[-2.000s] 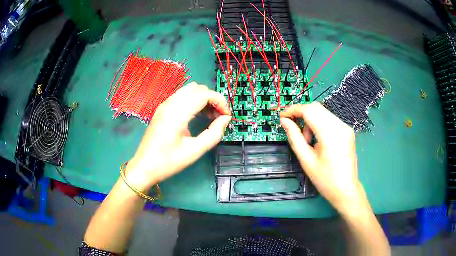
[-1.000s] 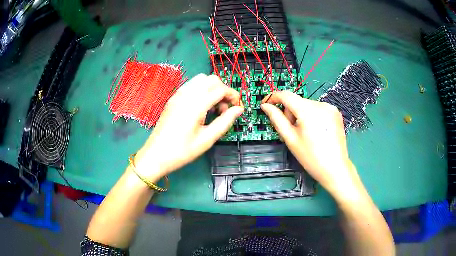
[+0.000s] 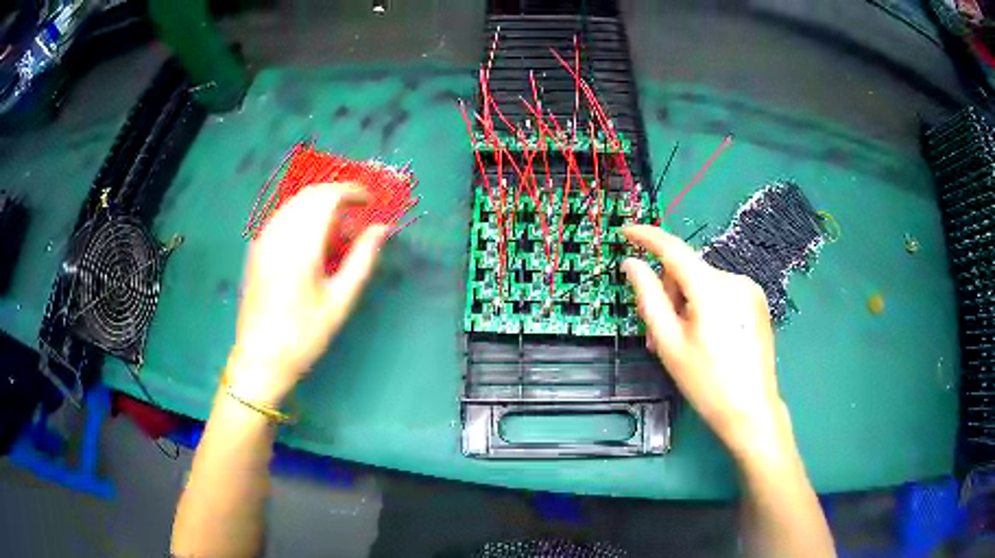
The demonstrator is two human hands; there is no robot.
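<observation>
A green PCB panel (image 3: 531, 318) lies on the black slotted rack (image 3: 567, 449). Red wires (image 3: 582, 82) stand up from it and from a separate strip (image 3: 546, 144) above it. A red and a black wire slant out at the panel's upper right. My left hand (image 3: 300, 278) is over the lower left of the red wire pile (image 3: 376, 180), thumb and index finger apart, with no wire visible between them. My right hand (image 3: 709, 327) is at the panel's right edge, fingertips near the boards; whether they hold a thin wire cannot be told.
A black wire pile (image 3: 769, 234) lies right of my right hand on the green mat (image 3: 862, 403). A round fan guard (image 3: 118, 283) and an upright black rack are at left; another ribbed rack (image 3: 971, 283) is at far right. Small yellow loops (image 3: 876, 303) lie at right.
My left hand has left the panel and moved left to the red pile. My right hand has shifted slightly right, uncovering more of the panel. The whole view has shifted, with the bench lower in it.
</observation>
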